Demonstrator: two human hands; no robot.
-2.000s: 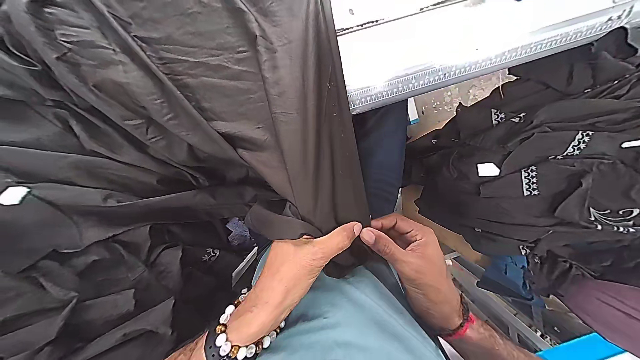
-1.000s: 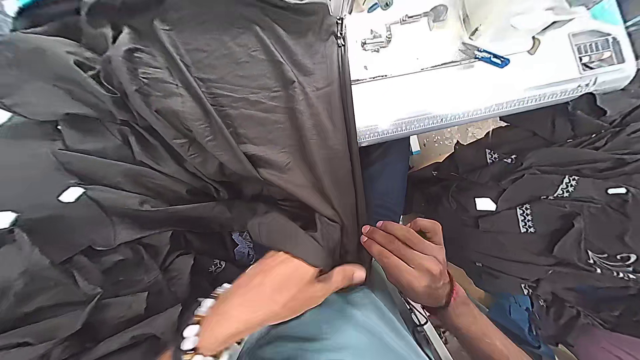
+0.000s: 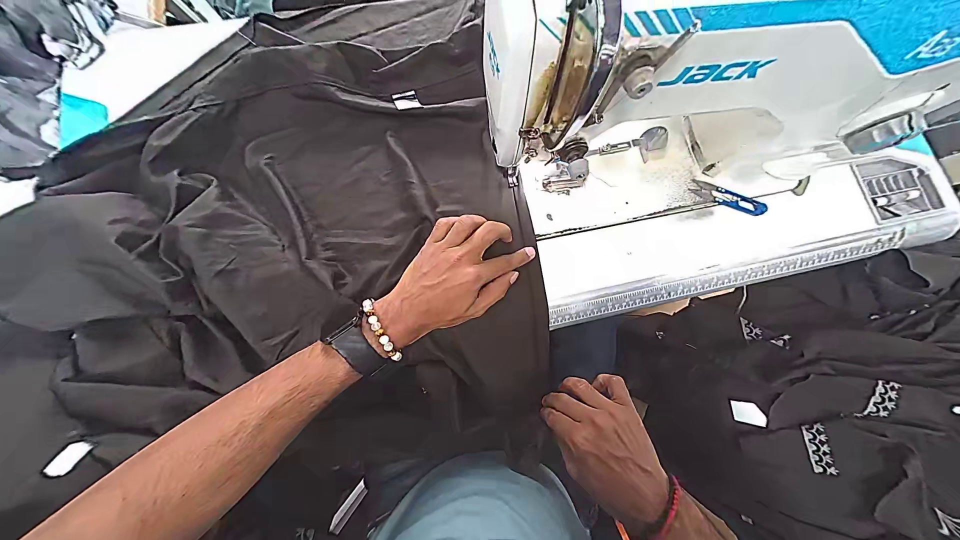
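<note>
A wide piece of black fabric (image 3: 315,172) lies over the bed of a Jack sewing machine (image 3: 720,67), its right edge running under the presser foot (image 3: 513,177). My left hand (image 3: 457,277), with a beaded bracelet and a black band at the wrist, rests palm down on the fabric beside that edge, fingers spread, in front of the presser foot. Lower down, over my lap, my right hand (image 3: 600,442) has its curled fingers at the fabric's hanging edge, the fingertips pinching it. A small white label (image 3: 407,100) lies on the far part of the fabric.
Blue thread snips (image 3: 731,199) lie on the machine bed, right of the needle area. A ruler scale (image 3: 720,285) runs along the bed's front edge. Black garments with pale embroidery (image 3: 817,450) are piled at the right. More dark cloth (image 3: 45,67) is at the upper left.
My left hand has moved from the fabric's lower edge up onto the cloth near the presser foot. My right hand remains low at the edge. The view has tilted up, showing the machine head.
</note>
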